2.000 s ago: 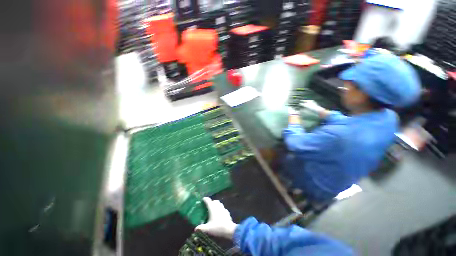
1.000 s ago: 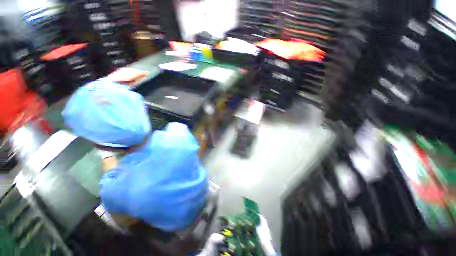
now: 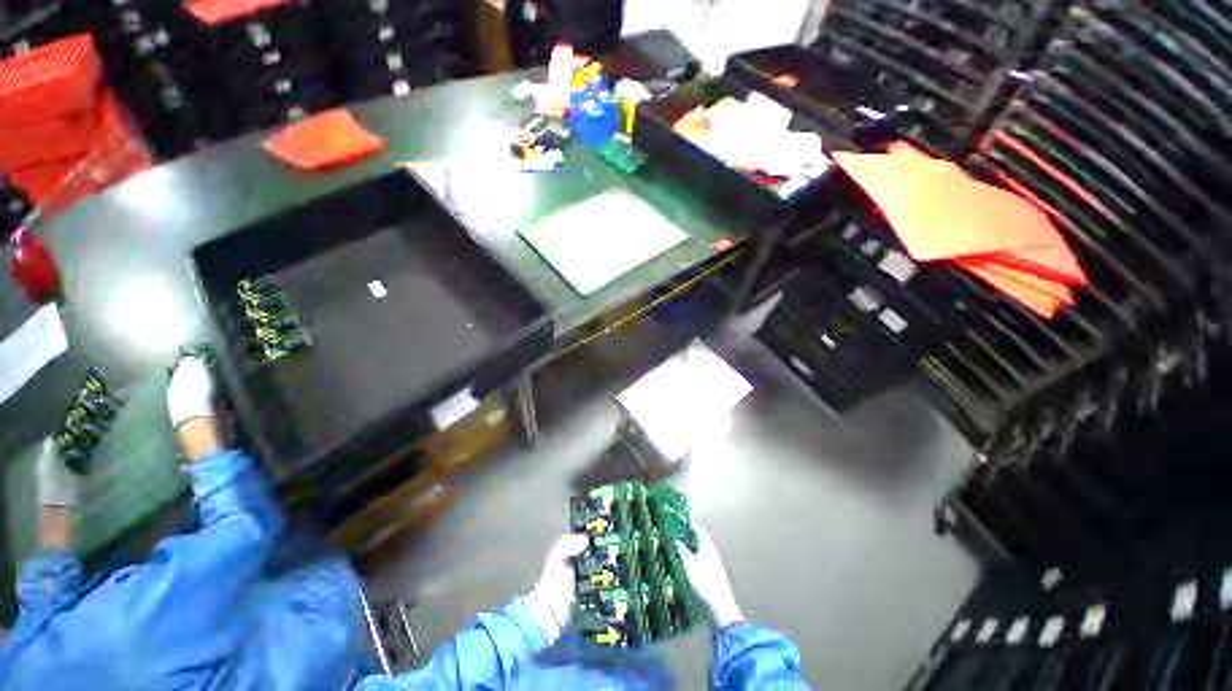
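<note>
A stack of green circuit boards (image 3: pixel 628 567) with black and yellow parts is held upright in front of me, over the floor. My left hand (image 3: pixel 557 583), in a white glove, grips its left side. My right hand (image 3: pixel 708 578), also gloved in white, grips its right side. The fingers are partly hidden by the boards. The number of boards in the stack is hard to tell.
A large black tote (image 3: pixel 392 304) with a few boards stands on the green bench (image 3: pixel 466 128). A coworker in blue (image 3: pixel 203 581) handles boards at left. A white-topped stool (image 3: pixel 685 400) stands ahead. Black racks and orange sheets (image 3: pixel 946 216) are at right.
My view has swung right from the panel tray, past the coworker, to the tote and floor. The board stack is now held in clear view between both hands.
</note>
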